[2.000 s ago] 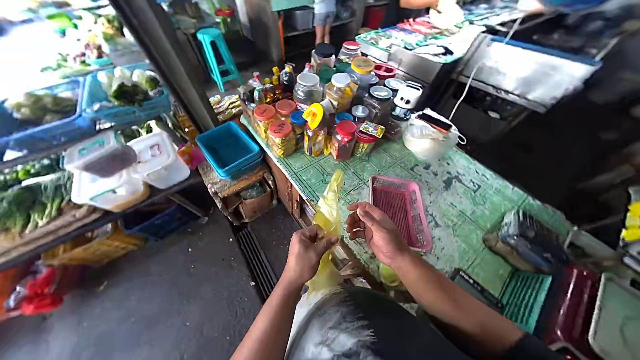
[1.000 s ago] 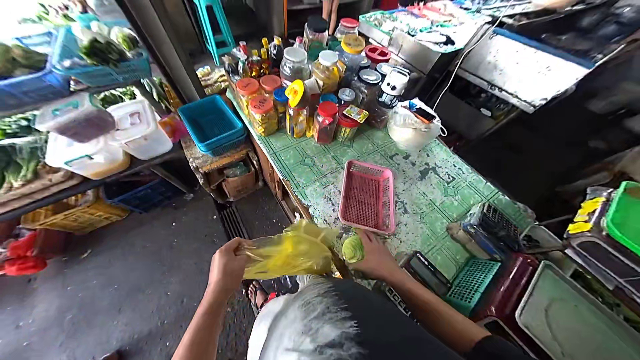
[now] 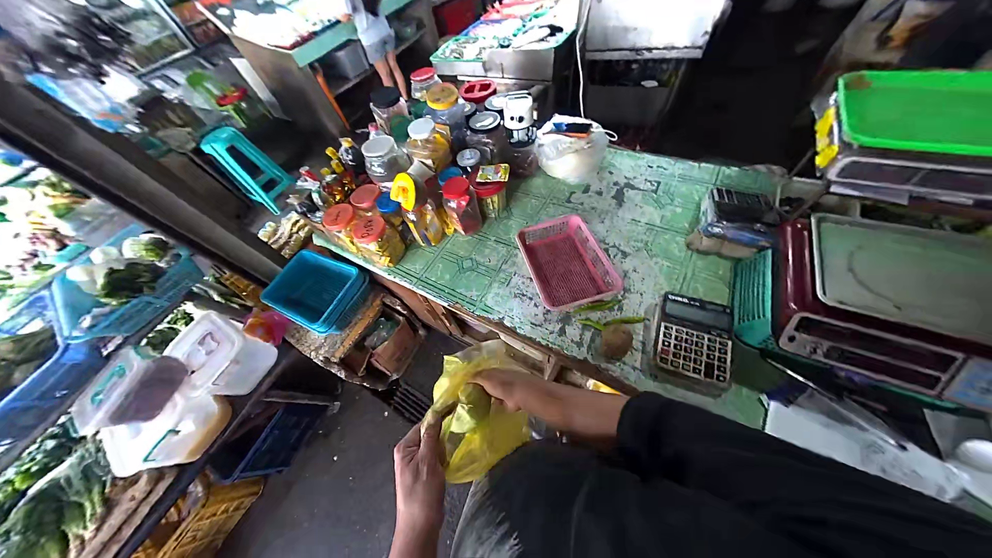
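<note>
A thin yellow plastic bag point(image 3: 484, 442) hangs between my hands, in front of the table's near edge. My left hand point(image 3: 422, 465) grips the bag's rim on its left side. The fingers of my right hand point(image 3: 504, 387) reach into the bag's mouth at a green round vegetable point(image 3: 470, 401); whether they still hold it is hard to tell. A pink plastic basket point(image 3: 568, 263) lies on the green-covered table point(image 3: 480, 271). Green chili peppers point(image 3: 612, 319) and a brown round item point(image 3: 616, 341) lie between the basket and a calculator point(image 3: 694, 339).
Lidded jars point(image 3: 380, 240) crowd the table's far left. A white plastic bag point(image 3: 572, 151) stands behind the basket. A weighing scale point(image 3: 891, 302) is at right. Stacked blue baskets point(image 3: 314, 291) sit left of the table, with vegetable crates point(image 3: 124, 302) beyond. A person point(image 3: 377, 39) stands in the background.
The yellow bag, bunched up two seconds ago, is now opened out. The green vegetable, beside the bag in my right hand one second ago, is now at the bag's mouth. The view has swung right.
</note>
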